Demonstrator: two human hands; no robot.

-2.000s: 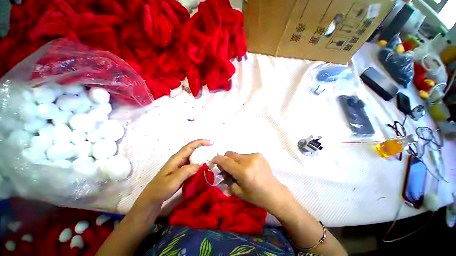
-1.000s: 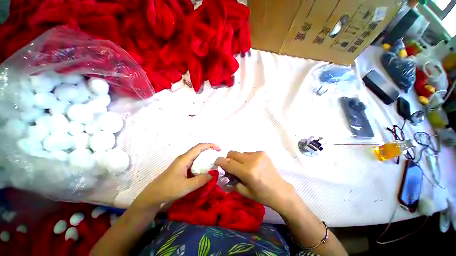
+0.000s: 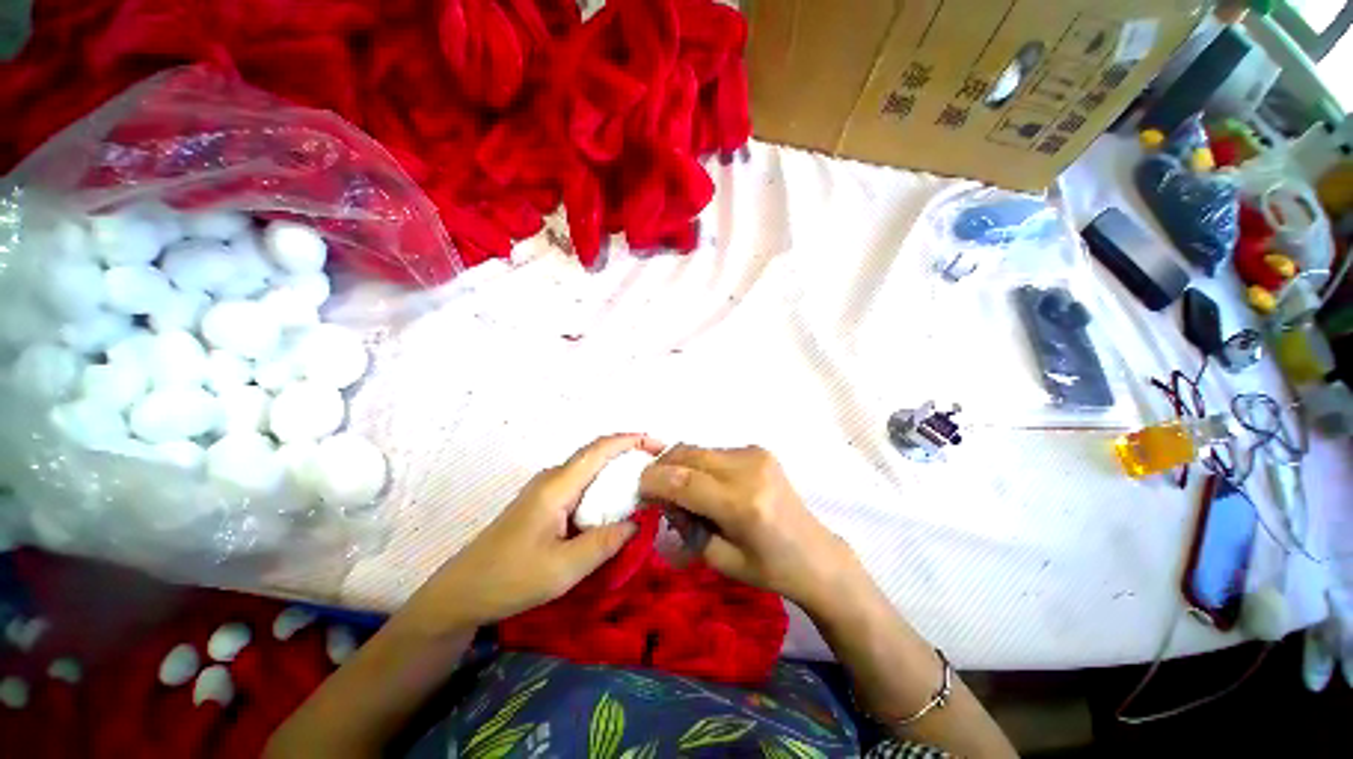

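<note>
A white ball (image 3: pixel 610 492) is held in my left hand (image 3: pixel 537 543), between thumb and fingers, at the table's near edge. The tip of a red plush piece (image 3: pixel 668 611) meets the ball's lower side; the rest lies over my lap. My right hand (image 3: pixel 738 512) touches the ball's right side with thumb and fingertips pinched together. A thin pale line shows at these fingertips; whether it is needle or thread I cannot tell. A small dark item (image 3: pixel 686 528) shows partly under the right palm; the fingers hide most of it.
A clear plastic bag (image 3: pixel 334 178) of white balls lies left. Red plush pieces (image 3: pixel 371 89) and a cardboard box (image 3: pixel 950 74) are at the back. A small metal holder (image 3: pixel 923 430) stands mid-table. An amber-handled tool (image 3: pixel 1154 448), smartphone (image 3: pixel 1221 549) and cords lie right. Red pieces with white balls are below left.
The thread loop seen earlier below the ball no longer shows. My left hand and the ball have tilted slightly, and my right fingertips have stayed against the ball's side.
</note>
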